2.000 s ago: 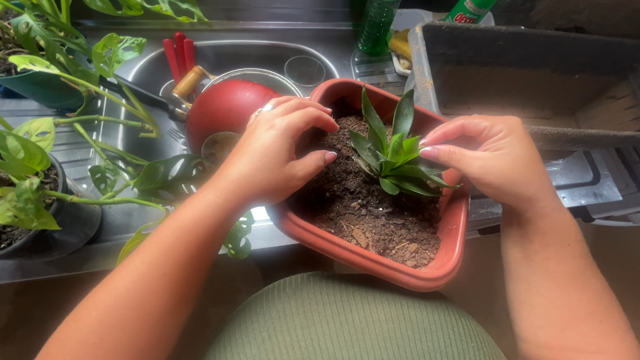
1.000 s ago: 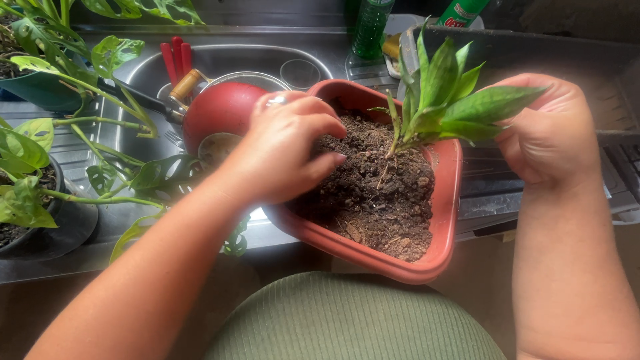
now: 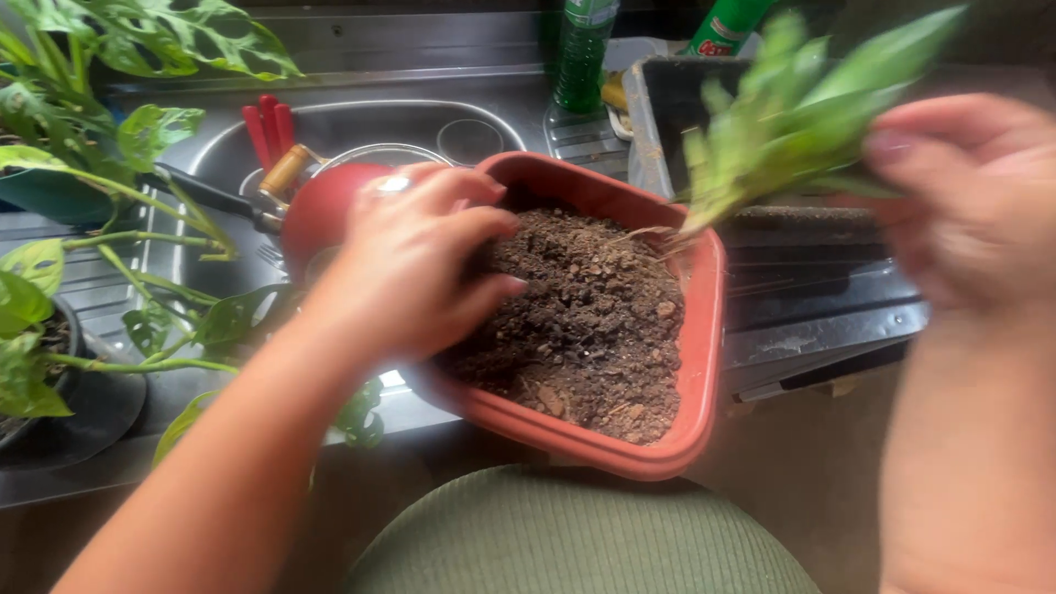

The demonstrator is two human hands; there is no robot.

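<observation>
A terracotta-coloured plastic planter (image 3: 701,355) with dark, crumbly soil (image 3: 577,322) in it stands tilted in front of me. My right hand (image 3: 965,198) pinches a small green leafy plant (image 3: 792,124) by a leaf, above the planter's right rim. The plant is blurred, and its thin bare roots hang over the soil near that rim. My left hand (image 3: 429,256) is at the planter's left side, fingers apart and curved over the soil's edge; it holds nothing that I can see.
Left of the planter, a steel sink (image 3: 396,111) holds a red round pan (image 3: 330,206), red handles (image 3: 268,132) and a black handle. Potted vines (image 3: 148,330) spread at the left. A grey trough (image 3: 652,124), a green bottle (image 3: 579,62) and a green container (image 3: 726,29) stand behind.
The small plant stood in the soil two seconds ago; it is now out, lifted up and to the right in my right hand. My left hand has stayed near the planter's left side.
</observation>
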